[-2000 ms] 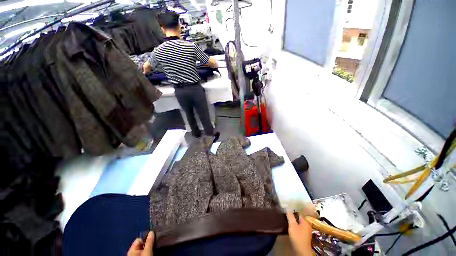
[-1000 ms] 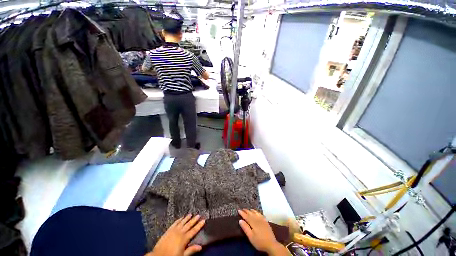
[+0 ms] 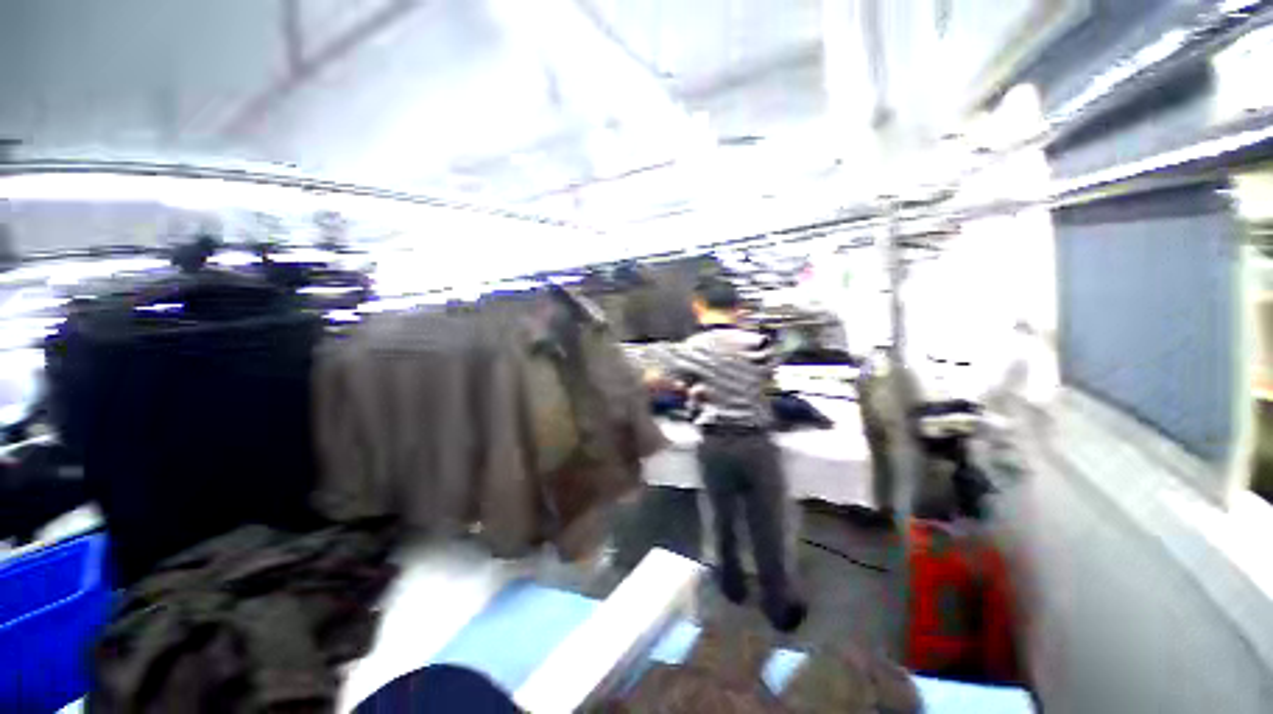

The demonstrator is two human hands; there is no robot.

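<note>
The frame is blurred. The speckled brown-grey tweed jacket (image 3: 719,679) lies on the pale blue table (image 3: 510,628), cut off by the bottom edge. The rounded end of the navy padded board (image 3: 433,693) shows to its left. The white raised bar (image 3: 614,631) runs across the table beside the jacket. Neither of my hands is in the picture.
A crumpled heap of brown jackets (image 3: 251,614) lies at the left, beside a blue bin (image 3: 53,614). Brown jackets (image 3: 433,419) and dark garments (image 3: 189,419) hang on the rail. A person in a striped shirt (image 3: 736,377) stands beyond the table. A red object (image 3: 956,600) stands at the right.
The view has swung up and to the left. My hands, earlier flat on the jacket's dark brown edge, have left the picture. The blue bin and dark hanging garments have come into view.
</note>
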